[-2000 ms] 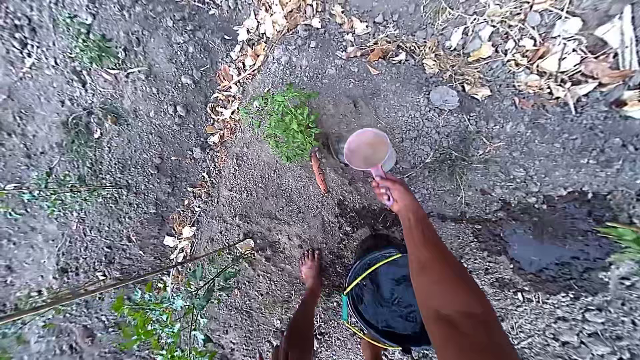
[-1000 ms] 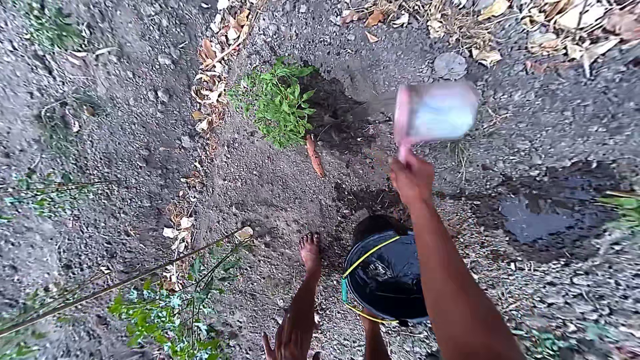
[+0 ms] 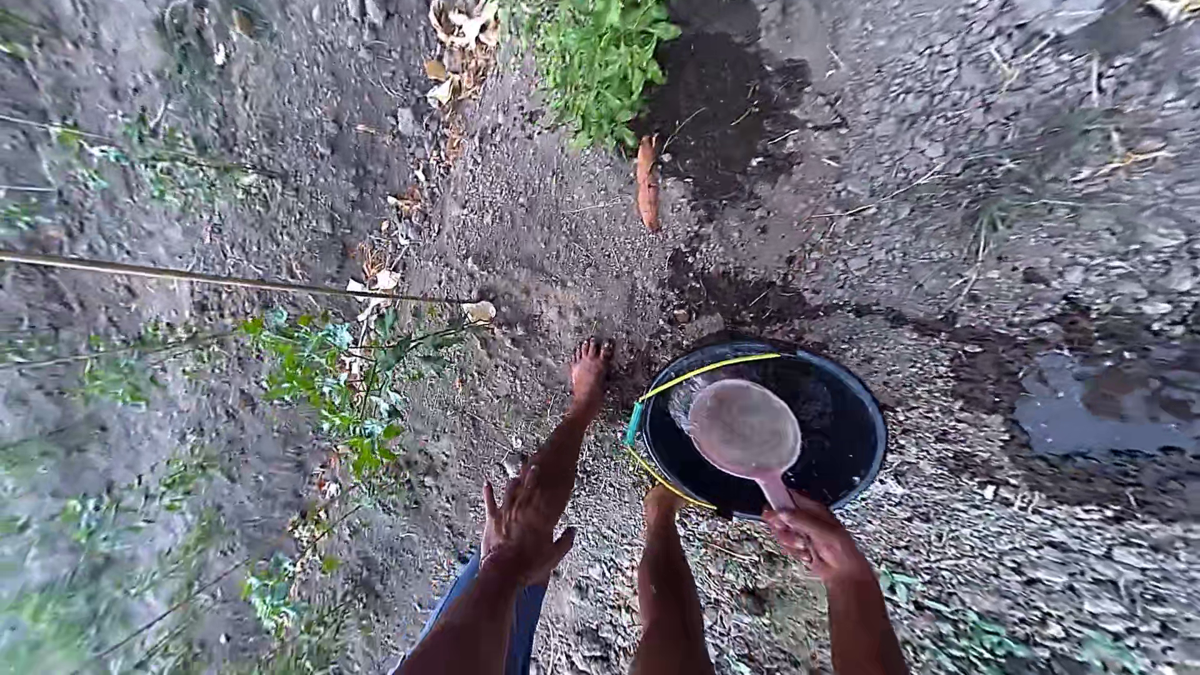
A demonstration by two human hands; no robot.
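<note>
My right hand (image 3: pixel 814 539) grips the handle of a pink plastic dipper (image 3: pixel 745 428), whose round cup is over the mouth of a black bucket (image 3: pixel 858 403). The bucket has a yellow handle with a green grip (image 3: pixel 635 424). My left hand (image 3: pixel 525 527) holds nothing, its fingers spread over my lower leg. Farther ahead, a leafy green plant (image 3: pixel 605 70) grows beside dark wet soil (image 3: pixel 717 103). An orange-brown root-like piece (image 3: pixel 648 183) lies on the ground just below the plant. Whether the dipper touches the water is unclear.
My bare foot (image 3: pixel 591 370) stands left of the bucket. A puddle (image 3: pixel 1106 403) lies at the right. A thin stick (image 3: pixel 225 279) and leafy stems (image 3: pixel 366 394) reach in from the left. Dry leaves (image 3: pixel 464 37) lie near the plant.
My right hand has brought the dipper from near the plant back over the bucket. The ground beside the plant has turned wet and dark. My left hand shows more fully; the view has shifted.
</note>
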